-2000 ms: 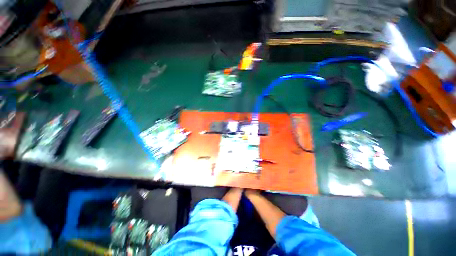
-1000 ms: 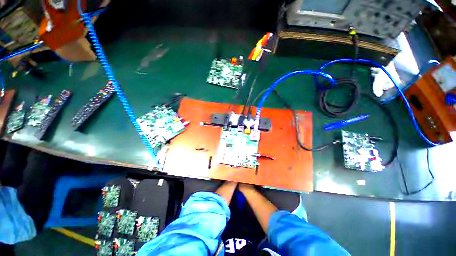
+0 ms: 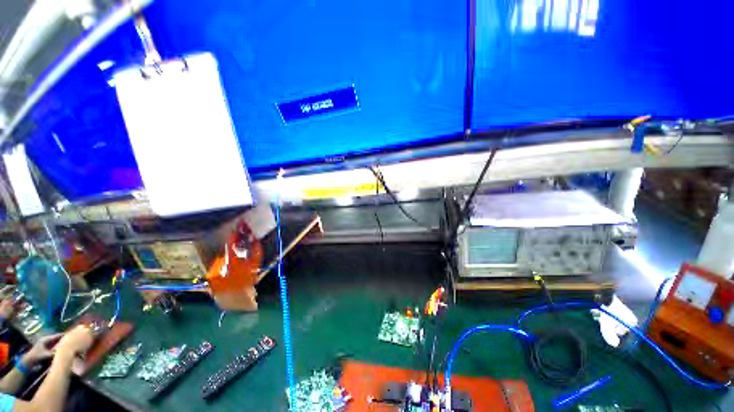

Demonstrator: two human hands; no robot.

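Note:
The orange-red test fixture (image 3: 370, 376) lies at the bottom edge of the view, its near part cut off. Its black connector block (image 3: 459, 401) shows at the bottom, with plugs and cables running into it. The smooth blue cable (image 3: 483, 328) curves down into the block. A circuit board (image 3: 318, 394) lies at the fixture's left edge, and another circuit board (image 3: 400, 328) lies behind the fixture beside the red-yellow plugs (image 3: 435, 301). Neither of my hands is in view.
Large blue screens (image 3: 362, 72) hang above, with a clipboard (image 3: 187, 137) before them. An oscilloscope (image 3: 535, 241) stands at the back, an orange meter box (image 3: 694, 322) at right. Two remote controls (image 3: 239, 367) lie left. Another person's hands (image 3: 74, 342) are at far left.
The view has tilted up from the bench to the screens. The fixture has shifted to the bottom edge, and my forearms and the board tray have left the picture.

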